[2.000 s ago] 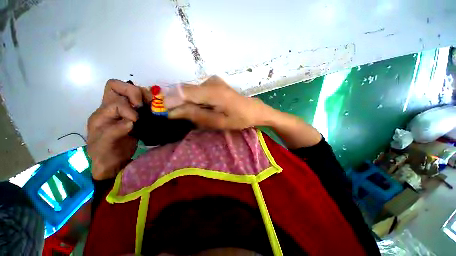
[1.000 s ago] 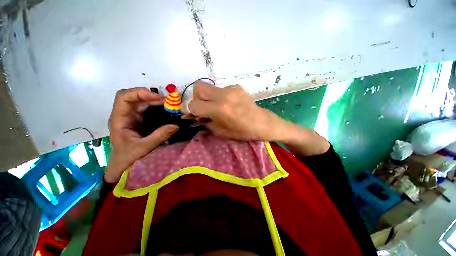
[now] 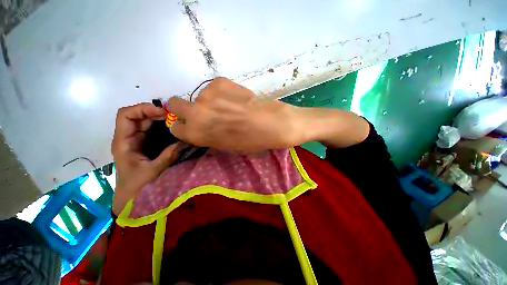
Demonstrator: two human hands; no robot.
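A black plush toy (image 3: pixel 157 140) rests against the pink dotted apron (image 3: pixel 222 175), largely hidden by my hands. My left hand (image 3: pixel 133 145) holds it from the left, with fingers above and thumb below. A small striped cone hat (image 3: pixel 171 119) in red, yellow and orange stands on the toy, partly covered by the fingers of my right hand (image 3: pixel 233 117). My right hand lies over the toy's right side, its fingertips at the hat. A dark thread (image 3: pixel 199 88) arcs up beside my right hand. No needle can be made out. A small black tip (image 3: pixel 157 103) shows above my left fingers.
The scuffed white table (image 3: pixel 111 50) spans the top. A short curved dark piece (image 3: pixel 80 160) lies at its left edge. Blue stools (image 3: pixel 75 222) stand lower left and at the right (image 3: pixel 425 189). Cardboard boxes (image 3: pixel 456 211) and a white bag (image 3: pixel 483 125) lie at the right.
My right hand has moved left over the toy and now covers much of the hat, which was fully visible a second ago. My left hand still holds the toy.
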